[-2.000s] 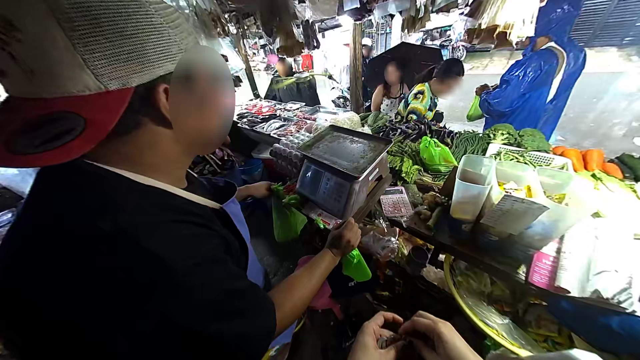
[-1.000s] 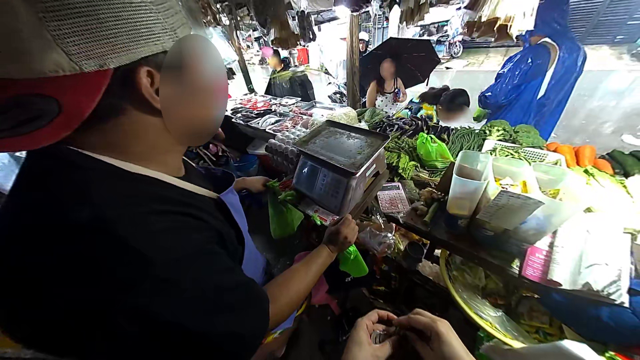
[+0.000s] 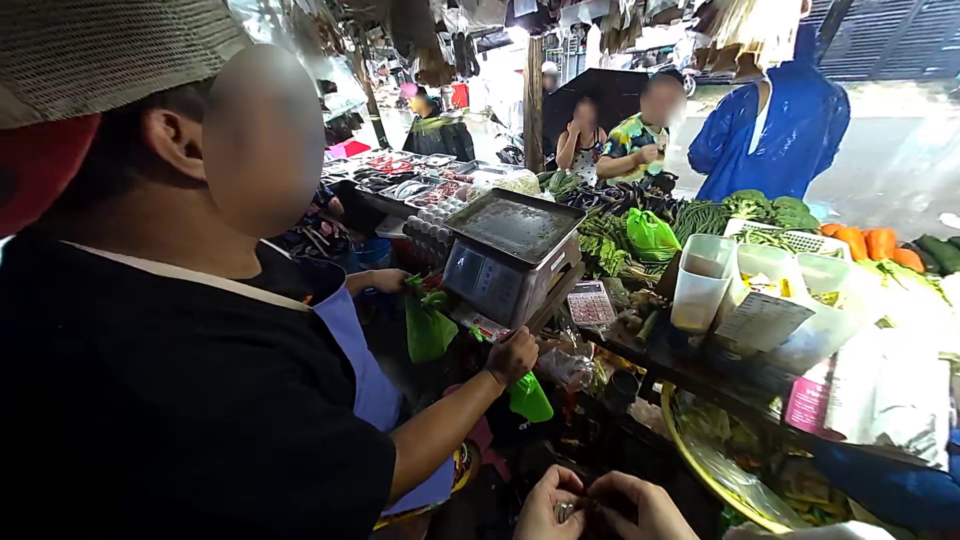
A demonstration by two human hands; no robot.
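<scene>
At the bottom edge of the head view my left hand (image 3: 551,510) and my right hand (image 3: 637,506) are close together, fingertips meeting. A small shiny thing (image 3: 564,512), possibly a ring or coin, shows at my left hand; whether either hand holds anything is unclear. Beyond them a co-worker in a purple apron (image 3: 352,352) has one hand at a green plastic bag (image 3: 429,326) and the other near a second green bag (image 3: 530,397). A digital weighing scale (image 3: 495,281) with a metal tray stands in front of the co-worker. A pink calculator (image 3: 591,304) lies to its right.
Plastic containers (image 3: 703,281) stand on the dark counter. A yellow-rimmed basin (image 3: 694,450) with greens sits below, right of my hands. Egg trays (image 3: 429,229), eggplants, broccoli (image 3: 772,210) and carrots (image 3: 870,244) lie beyond. Several people are across the stall, one in a blue raincoat (image 3: 772,135).
The person in the patterned shirt across the stall, bent low one second ago, is now upright. The person beside them has a hand raised to the face. My hands stay together.
</scene>
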